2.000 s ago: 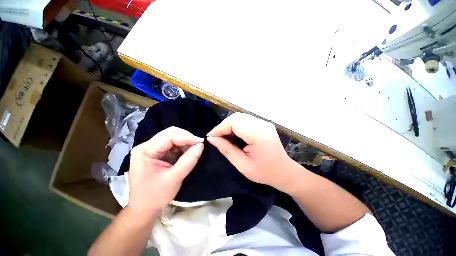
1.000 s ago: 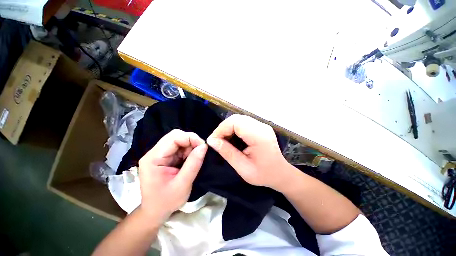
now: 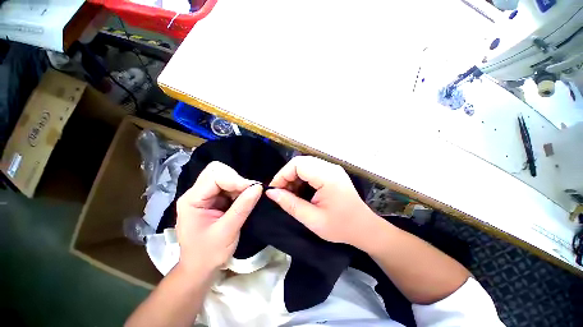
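Note:
The black fabric (image 3: 275, 230) lies bunched on the lap, with off-white fabric (image 3: 246, 290) below and beside it. My left hand (image 3: 214, 214) pinches a small fold of the black fabric between thumb and forefinger. My right hand (image 3: 319, 198) pinches the same fabric just to the right, fingertips almost touching the left ones. A dark bit of the edge shows at the fingertips; whether a thread is held there cannot be told.
White table (image 3: 307, 76) with wooden edge ahead. Sewing machine head (image 3: 543, 45) at upper right, dark tweezers (image 3: 527, 145) on its bed, black scissors handles (image 3: 578, 246) at the right rim. Open cardboard box (image 3: 105, 211) at left, blue tray (image 3: 192, 120) under the table, red basket (image 3: 160, 18) at top.
The view has shifted slightly, showing more of the red basket. Both hands keep pinching at nearly the same spot, fingertips slightly lower. The black fabric's lower part has shifted, uncovering more off-white fabric.

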